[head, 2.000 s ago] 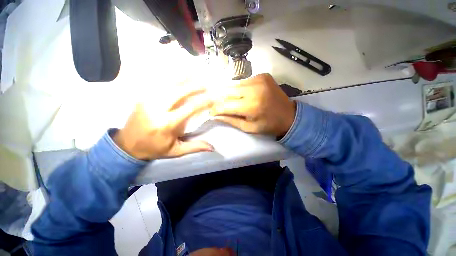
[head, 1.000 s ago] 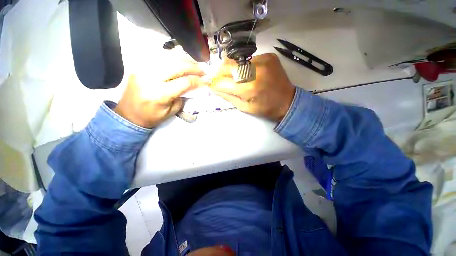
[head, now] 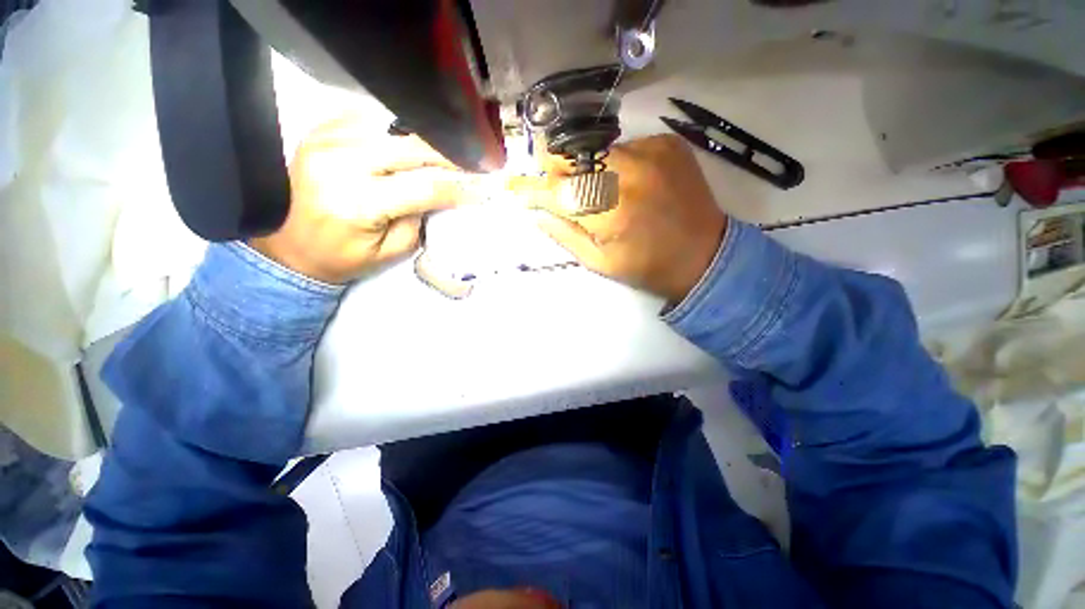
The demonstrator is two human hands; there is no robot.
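Observation:
My left hand [head: 351,196] and my right hand [head: 648,214] meet under the sewing machine head [head: 393,71], fingertips close together near the needle area. The light there is overexposed. A white fabric piece [head: 488,242] shows between and below the fingers, its curled edge near my left hand; the fingertips appear to pinch it. The grip itself is washed out. The round knurled knob [head: 593,192] stands in front of my right fingers and partly hides them. The needle and presser foot cannot be made out.
A black padded arm [head: 220,119] hangs over my left hand. Black thread snips [head: 738,145] lie right of the knob. A red-handled tool [head: 1033,181] is at the far right. Pale cloth lies left [head: 71,214] and right [head: 1011,369]. The white table's rounded front edge [head: 500,416] is before my body.
Both hands have moved up, away from the table's front edge to under the machine head. The fabric moved with them, baring the front of the table. The view has shifted slightly.

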